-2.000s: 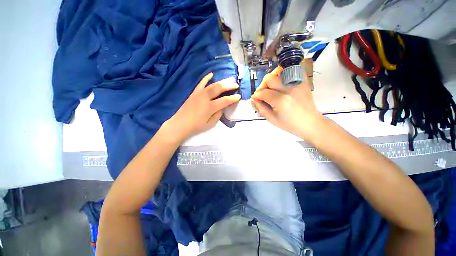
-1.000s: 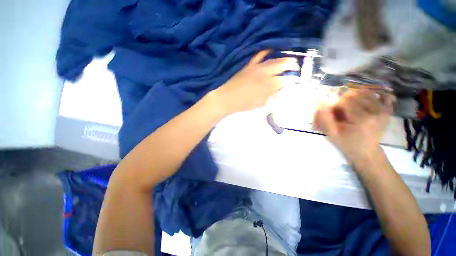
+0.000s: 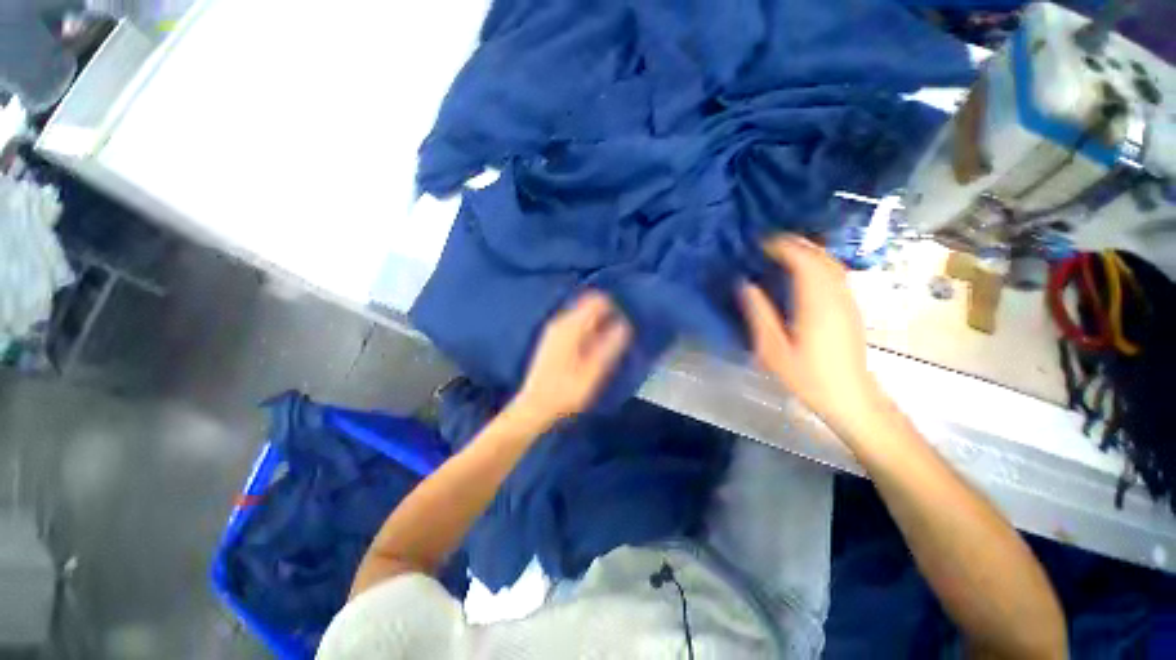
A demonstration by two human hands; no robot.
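Note:
The blue garment piece [image 3: 619, 181] lies bunched on the white table, left of the sewing machine [image 3: 1045, 116]. My left hand [image 3: 577, 355] is at the garment's near edge, with cloth at its fingers; blur hides whether it grips. My right hand [image 3: 806, 322] is at the garment's right side, near the needle area, fingers apart around a blurred fold; whether it grips is unclear. The presser foot area [image 3: 881, 232] shows just beyond my right hand. The black strips being sewn cannot be made out.
A black strip bundle [image 3: 1141, 374] with red and yellow loops lies right of the machine. A tan block [image 3: 983, 297] stands near the foot. A blue-framed bin [image 3: 232, 548] of blue cloth is below left. More blue cloth hangs over my lap [image 3: 606, 477].
The view has swung left. My hands have left the needle area, where both were close together, and are now at the garment's near part. My right hand has moved from right of the needle to the cloth.

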